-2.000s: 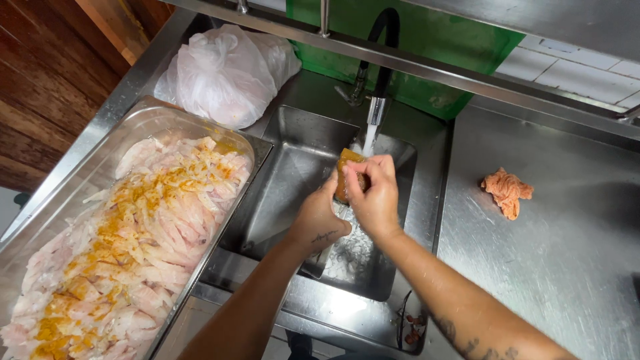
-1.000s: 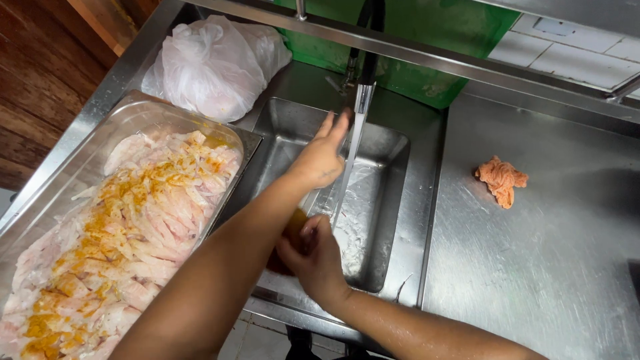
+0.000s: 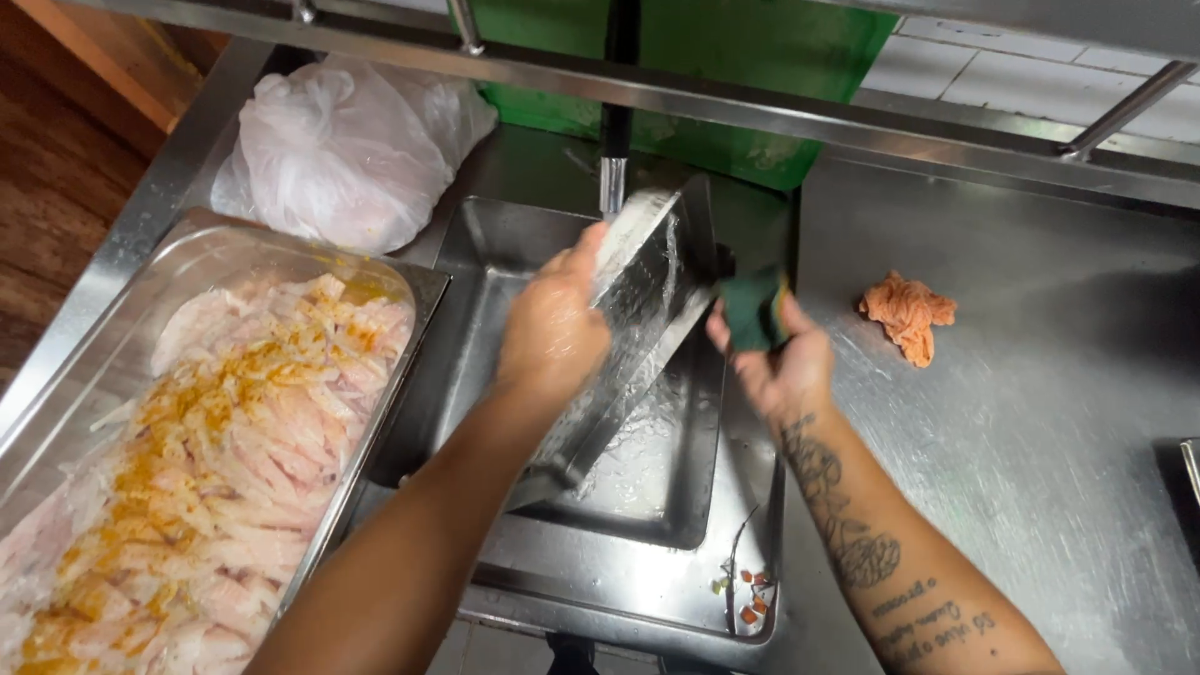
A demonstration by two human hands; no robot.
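Observation:
My left hand (image 3: 553, 328) grips the rim of a rectangular metal pan (image 3: 647, 291), which is tilted under the faucet (image 3: 613, 169) with water running over it. In my right hand (image 3: 783, 361) is a scouring sponge (image 3: 753, 307), its dark green side showing, close to the pan's right edge. Beneath the pan lies the steel sink basin (image 3: 478, 281) with water at its bottom. Motion blurs the left hand and the pan's upper edge.
A clear tray (image 3: 202, 246) of sliced raw meat with yellow seasoning stands left, near a tied white plastic bag (image 3: 337, 155). An orange cloth (image 3: 907, 317) lies on the right counter. A metal rail (image 3: 731, 103) crosses above the sink. Food scraps (image 3: 753, 600) sit at the sink's front corner.
The metal pan is now lifted and tilted in my left hand, which was apart from the sponge under the faucet one second ago. My right hand has moved to the right with the sponge.

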